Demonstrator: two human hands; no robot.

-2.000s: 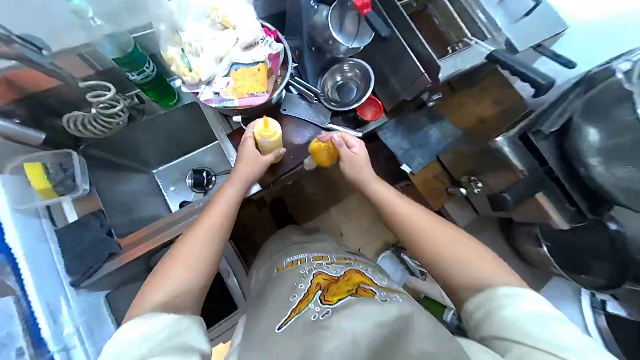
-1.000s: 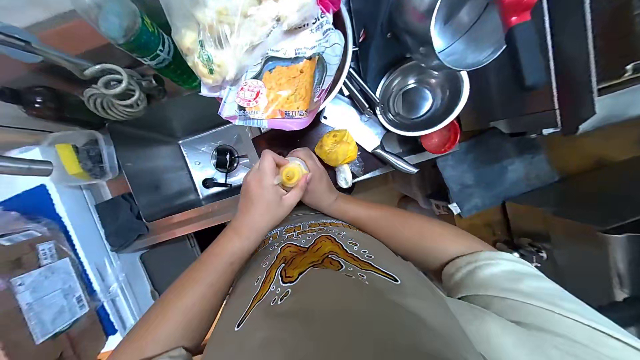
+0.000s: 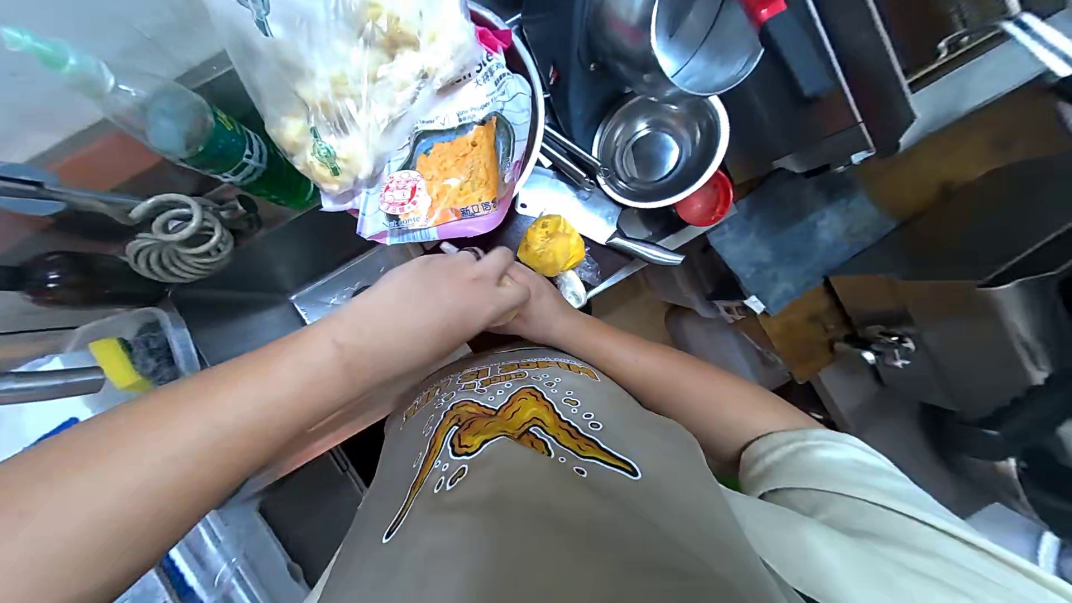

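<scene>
My left hand (image 3: 448,289) and my right hand (image 3: 536,303) meet at the counter's edge, just above the shirt. Their fingers are curled together and mostly hide what is between them. A small white tip (image 3: 450,248) shows beyond the left fingers; what it belongs to is unclear. Just past my right hand lies a yellow crumpled-looking ball (image 3: 551,244), with a whitish rounded thing (image 3: 572,289) beside it. A cleaver with a metal handle (image 3: 645,249) lies behind the ball, its broad blade (image 3: 565,201) partly under other utensils.
Behind the hands, a printed food bag (image 3: 456,167) and a clear bag of pale pieces (image 3: 360,84) rest in a large metal bowl (image 3: 536,109). To the right are a steel bowl (image 3: 657,151) and a red cup (image 3: 705,199). At left are a sink (image 3: 243,293), coiled hose (image 3: 180,239) and green bottle (image 3: 243,159).
Two seconds ago my hands were apart, the left on a yellow-topped squeeze bottle, the right on the yellow ball. The ball now lies on the counter, and both hands are together. The view has moved closer.
</scene>
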